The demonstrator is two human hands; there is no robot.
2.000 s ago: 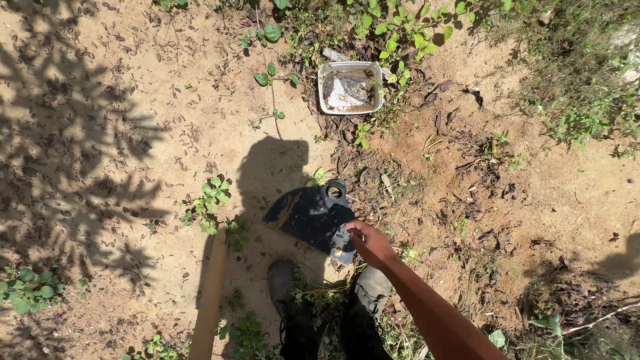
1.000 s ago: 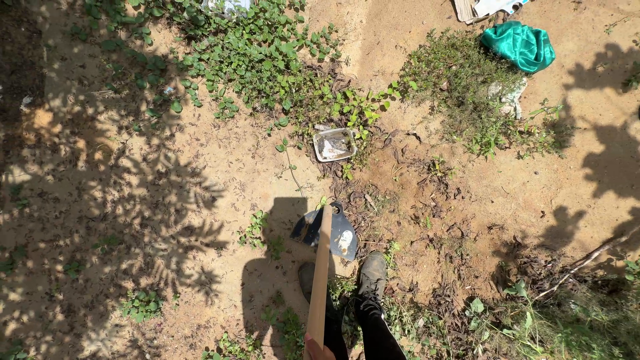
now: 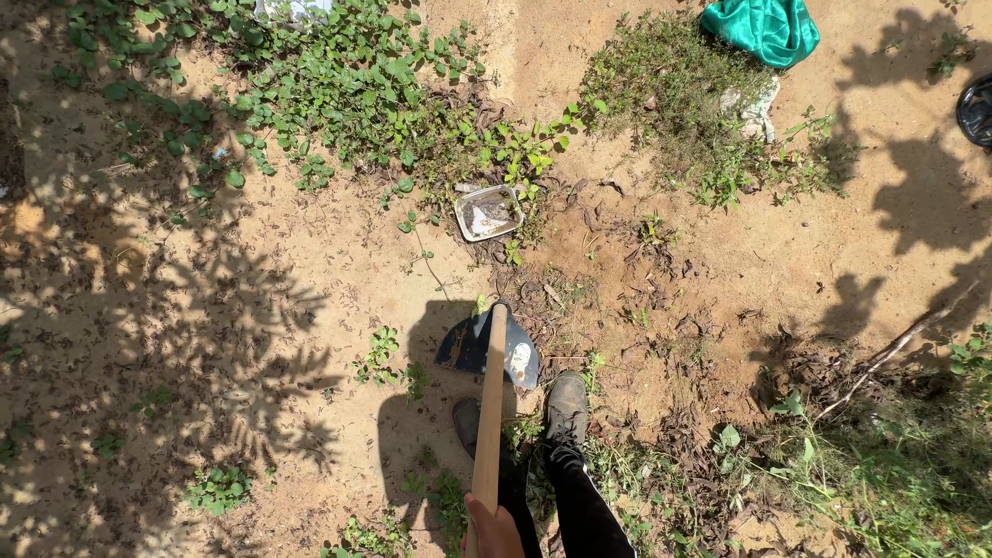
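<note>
A dark metal hoe head (image 3: 467, 345) lies on the sandy ground just ahead of the shoes, its wide edge towards them and a pale patch on its right side. A long wooden handle (image 3: 490, 418) runs over the blade, its far end at the head's eye. Whether it sits inside the eye cannot be told. My right hand (image 3: 494, 532) is closed round the handle at the bottom of the view, partly cut off by the frame edge. My left hand is out of view.
A white plastic tub (image 3: 490, 213) with debris lies beyond the hoe head. Green cloth (image 3: 763, 31) is at the upper right, near a black round object (image 3: 975, 112). My shoe (image 3: 567, 407) stands right of the handle. A dry branch (image 3: 899, 350) and weeds (image 3: 876, 480) lie further right.
My right hand has left the hoe head and now holds the handle. The handle, earlier left of the head, lies over it. The view has widened.
</note>
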